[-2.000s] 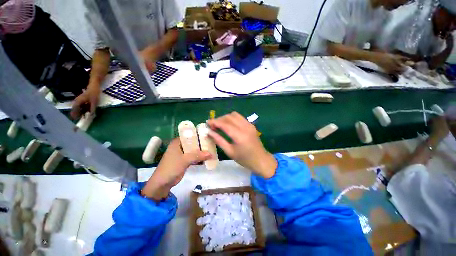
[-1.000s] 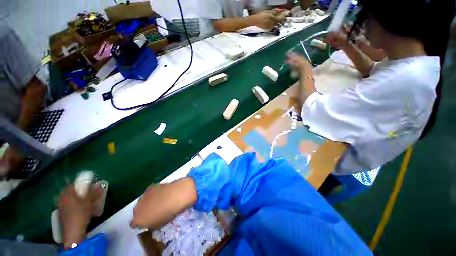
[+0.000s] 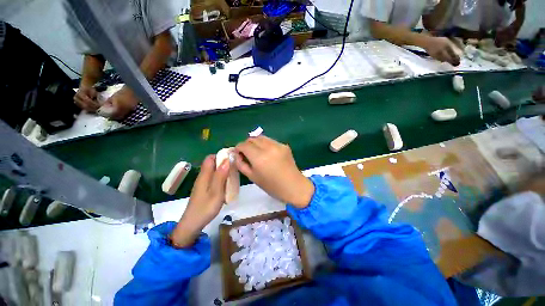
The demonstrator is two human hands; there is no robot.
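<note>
My left hand (image 3: 206,190) holds a cream product housing (image 3: 232,186) upright above the near edge of the belt, over the parts box. My right hand (image 3: 270,165) has its fingertips at the housing's top end. Whether a small white piece is between those fingertips is hidden. The brown cardboard parts box (image 3: 226,263) sits on the bench below my hands, with a heap of translucent white pieces (image 3: 267,254) in it.
The green conveyor belt (image 3: 299,128) carries several cream housings on both sides. A slanted grey post (image 3: 72,173) stands at left. A cardboard mat (image 3: 412,179) lies at right, beside a neighbour's white sleeve. A blue device (image 3: 273,52) and other workers are opposite.
The view has swung back left. My right hand has moved from the parts box to the housing in my left hand. My left hand is now centred above the box.
</note>
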